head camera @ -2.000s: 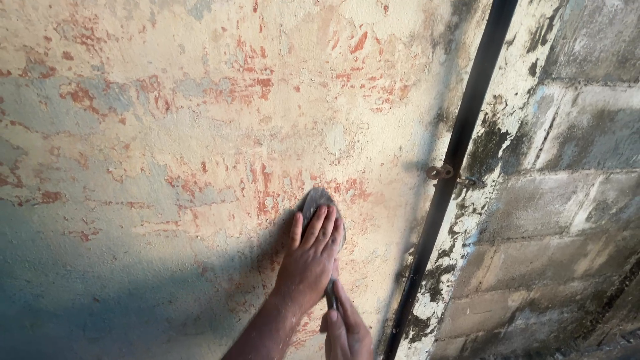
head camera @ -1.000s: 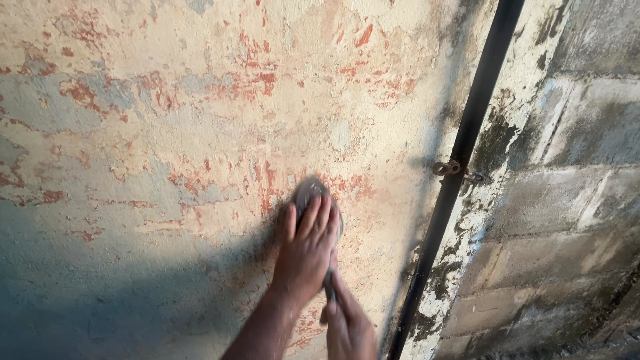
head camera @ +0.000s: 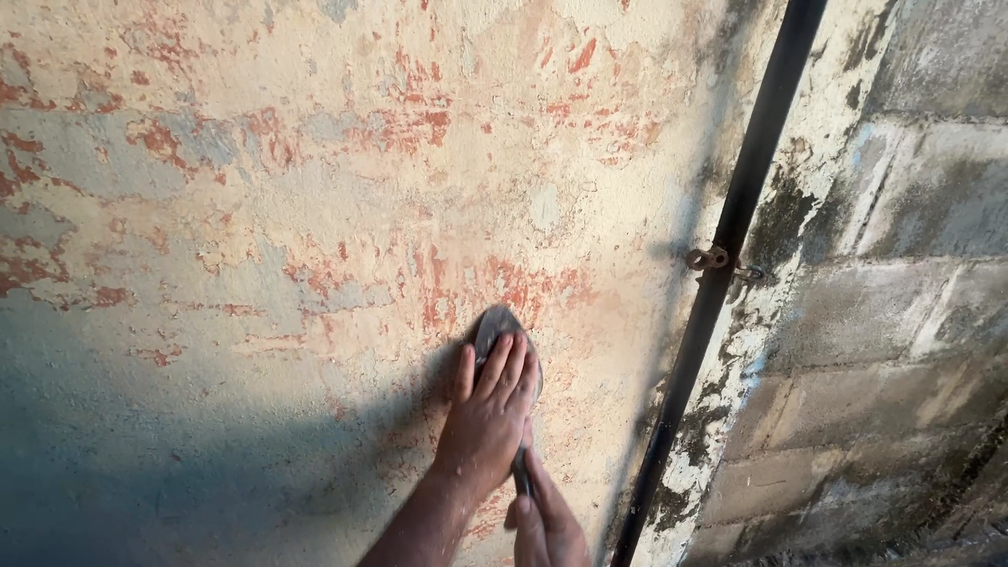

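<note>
A metal trowel (head camera: 498, 319) with a rounded tip lies against a wall (head camera: 339, 197) of worn cream paint with red and grey patches. My left hand (head camera: 492, 413) rests flat on the back of the blade, its fingers pointing up toward the tip and the thumb spread to the left. Below it, my right hand (head camera: 547, 516) is closed around the handle (head camera: 521, 472). The fingers of the left hand and the wrist hide much of the blade. Pale specks dot my left wrist.
A dark pipe (head camera: 732, 213) runs slantwise down the wall to the right, held by a rusty metal bracket (head camera: 707, 258). Beyond it are a strip of peeling white paint (head camera: 795, 205) and stained concrete blocks (head camera: 866, 323). A shadow falls over the lower left wall.
Both hands stay on the trowel, which has shifted only slightly over the wall beneath the same red patches. The grip looks the same.
</note>
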